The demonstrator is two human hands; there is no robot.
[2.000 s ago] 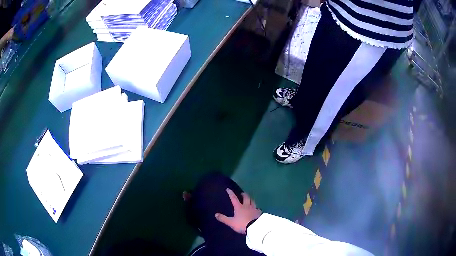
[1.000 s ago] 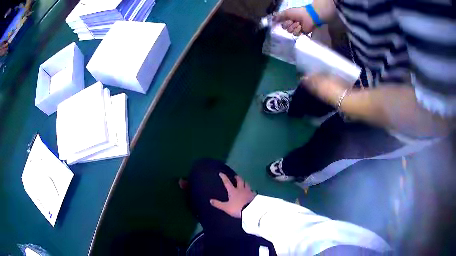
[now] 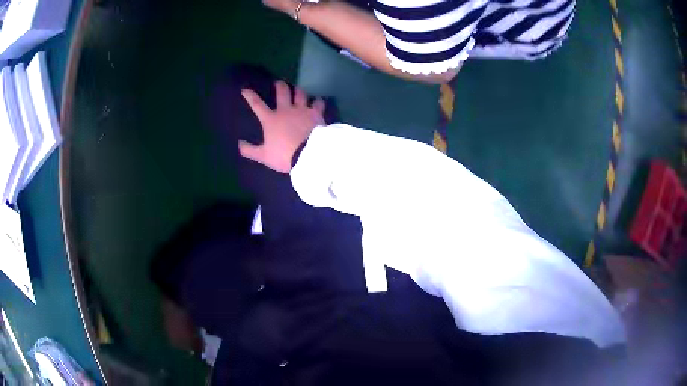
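My right hand (image 3: 282, 128) rests on my dark-clothed knee with its fingers spread and holds nothing. Its white sleeve runs to the lower right. My left hand is not in view. At the left edge, a pile of white card inserts (image 3: 29, 124) lies on the green bench (image 3: 56, 249), cut off by the picture's edge. Part of a white box (image 3: 32, 22) shows above the pile. A white flat panel (image 3: 15, 252) lies below it, also cut off.
A clear bag (image 3: 59, 360) lies at the bench's lower left. A person in a striped top (image 3: 444, 34) is at the top, one forearm reaching left. Yellow-black tape crosses the green floor. A red crate (image 3: 663, 215) stands at the right, with brown cardboard (image 3: 640, 275) below it.
The view has swung right and down, so the bench items have slid to the left edge. The red crate has come into view. My right hand stays on my knee.
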